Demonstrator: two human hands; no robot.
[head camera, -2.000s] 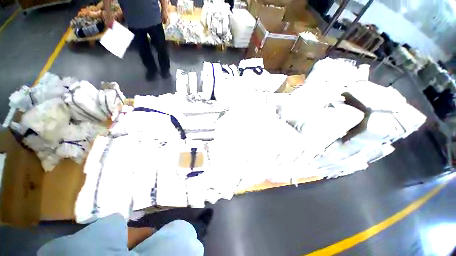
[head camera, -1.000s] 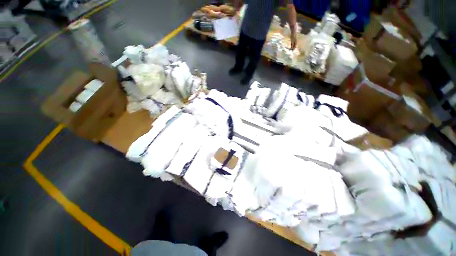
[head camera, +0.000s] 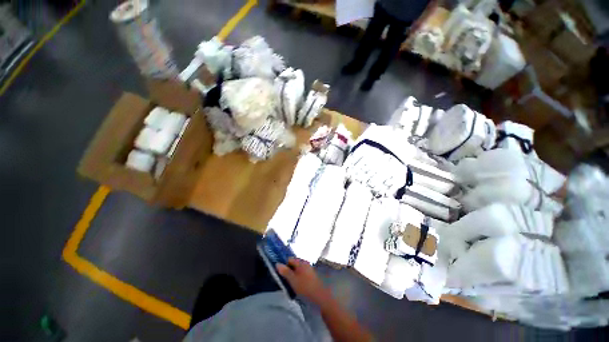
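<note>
My right hand (head camera: 300, 275) is at the lower middle, bare, closed around a slim blue handheld item (head camera: 275, 250) with a pale pattern, perhaps a phone in a case. The item is tilted, just in front of the near edge of the white bundles. Long white cut-piece bundles (head camera: 319, 212) with dark bands lie side by side just beyond it. A small bundle with a brown card (head camera: 413, 236) and a dark tie lies to their right. My left hand is not in view.
An open carton (head camera: 120, 167) with white packs stands left, a wrapped roll (head camera: 143, 43) behind it. Ruffled off-white bundles (head camera: 250, 100) lie on brown cardboard (head camera: 244, 184). More white bundles (head camera: 497, 260) lie right. A person's dark legs (head camera: 379, 47) stand beyond. A yellow line (head camera: 127, 290) crosses the floor.
The view has swung left and closer, so the carton and ruffled bundles sit nearer the middle. My right hand with the blue item has come into view. The other person is now cut off at the top.
</note>
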